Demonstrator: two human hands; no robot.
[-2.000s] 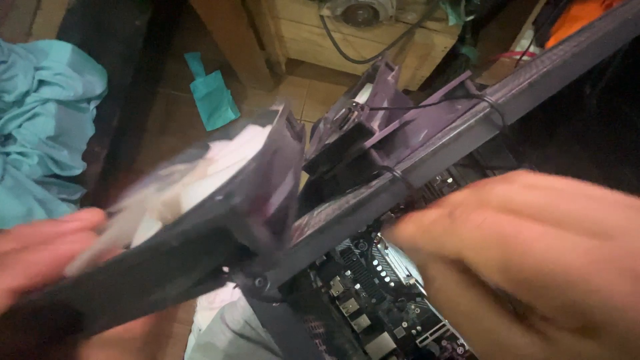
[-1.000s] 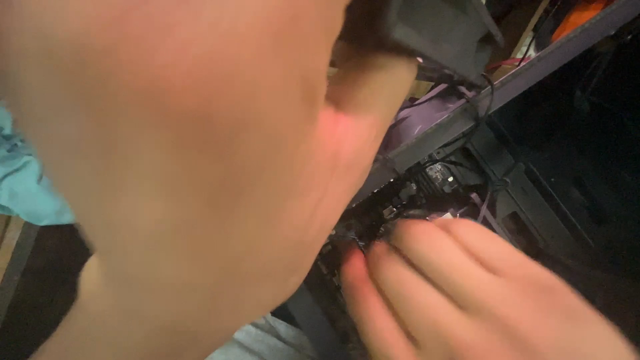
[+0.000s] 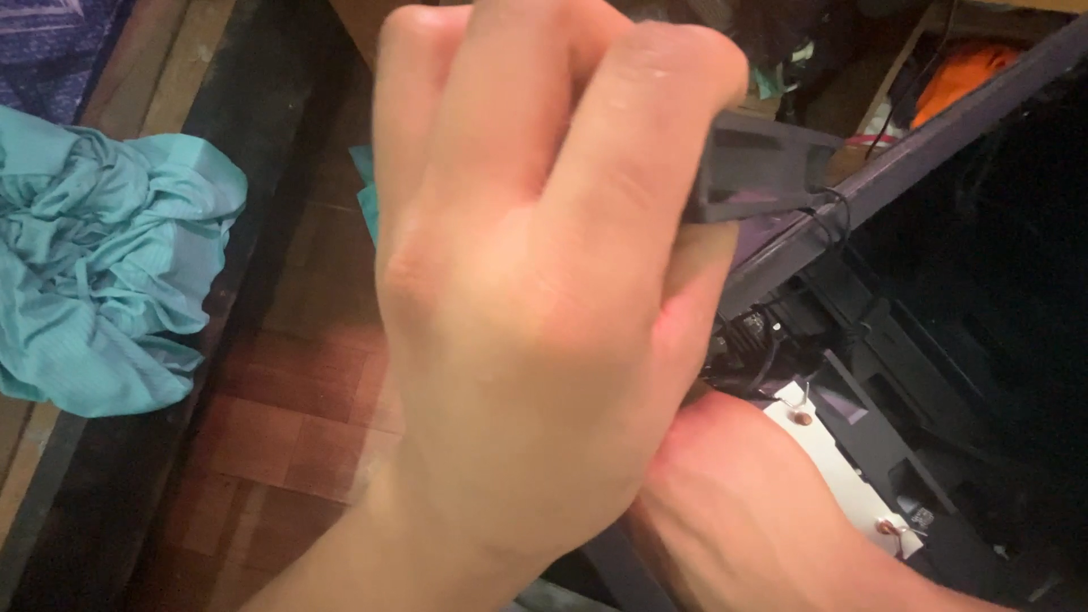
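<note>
In the middle of the head view, my left hand (image 3: 535, 280) is raised close to the camera, back towards me and fingers curled, at a dark plastic fan frame (image 3: 765, 166) that juts out on its right side. My right hand (image 3: 739, 476) reaches in from the bottom right; its fingers are hidden behind the left hand. Beside them runs the metal edge of an open computer case (image 3: 901, 170), with a black cable looped around it. Inside, a white plate (image 3: 837, 467) with copper-coloured ends lies next to dark parts and wiring.
A crumpled teal cloth (image 3: 110, 263) lies at left beside a dark beam (image 3: 246, 170). Below is a reddish tiled floor (image 3: 289, 442). An orange item (image 3: 960, 81) sits in a wooden compartment at the top right.
My left hand has come from the left edge to the middle, covering much of the view. The fan seen at centre left two seconds ago is now largely hidden. The right hand has moved behind the left.
</note>
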